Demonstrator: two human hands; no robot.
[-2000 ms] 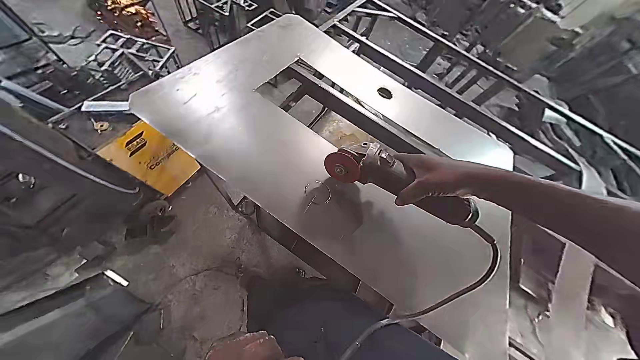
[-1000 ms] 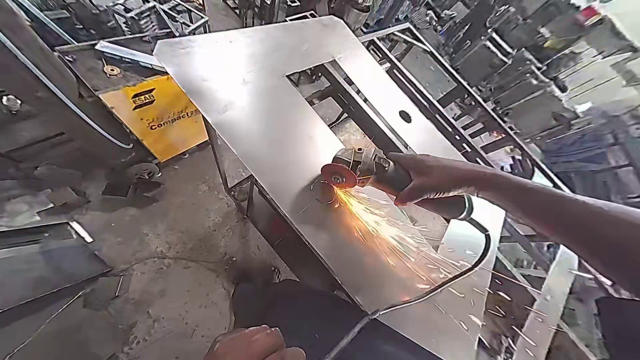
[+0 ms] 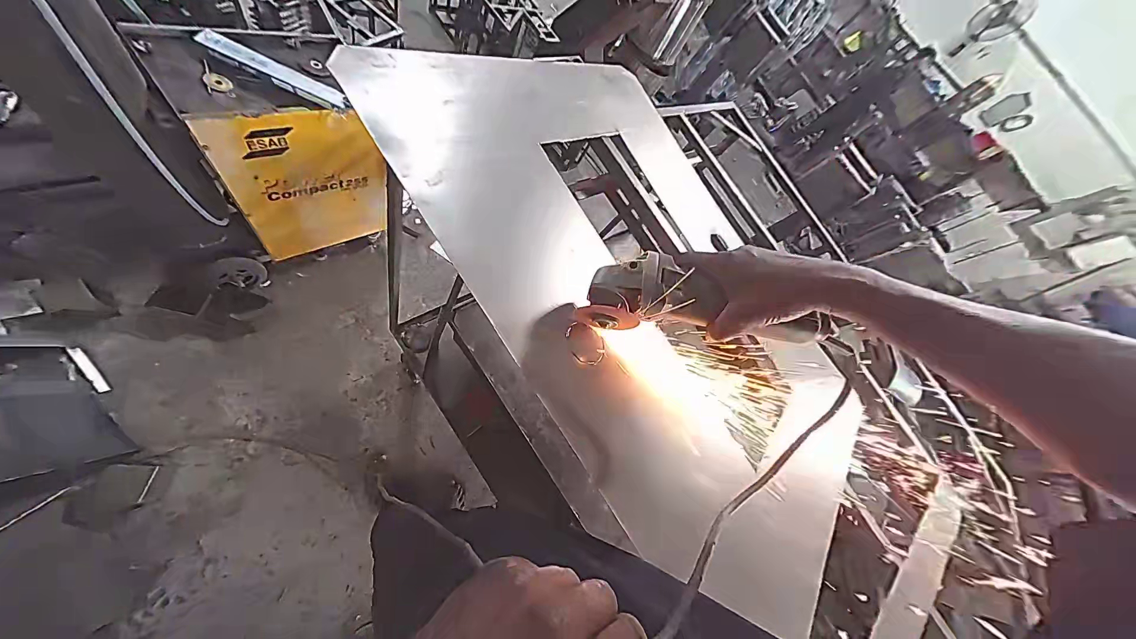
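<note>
My right hand (image 3: 763, 284) is closed around the body of an angle grinder (image 3: 635, 277). Its red-orange disc (image 3: 607, 317) meets a shiny sheet-metal panel (image 3: 479, 115) at a small marked circle (image 3: 586, 344), and sparks (image 3: 692, 382) stream down to the right over the metal. A large rectangular cutout lies just beyond the tool. From the grinder's rear the power cord (image 3: 754, 484) curves down to the bottom edge. Low in view, my left hand (image 3: 537, 603) has curled fingers near my dark clothing; whether it holds anything cannot be told.
A metal frame (image 3: 470, 390) stands under the panel. To the left are a yellow ESAB machine (image 3: 311, 191), a small wheel (image 3: 240, 272) and dark sheet pieces (image 3: 53, 417) on the concrete floor. Racks of metal parts (image 3: 799, 80) fill the back, and a fan (image 3: 1003, 18) is at top right.
Two seconds ago no sparks showed; they appear one second ago and are now brighter and spread wider. The grinder remains in my right hand at the marked circle. The view has shifted.
</note>
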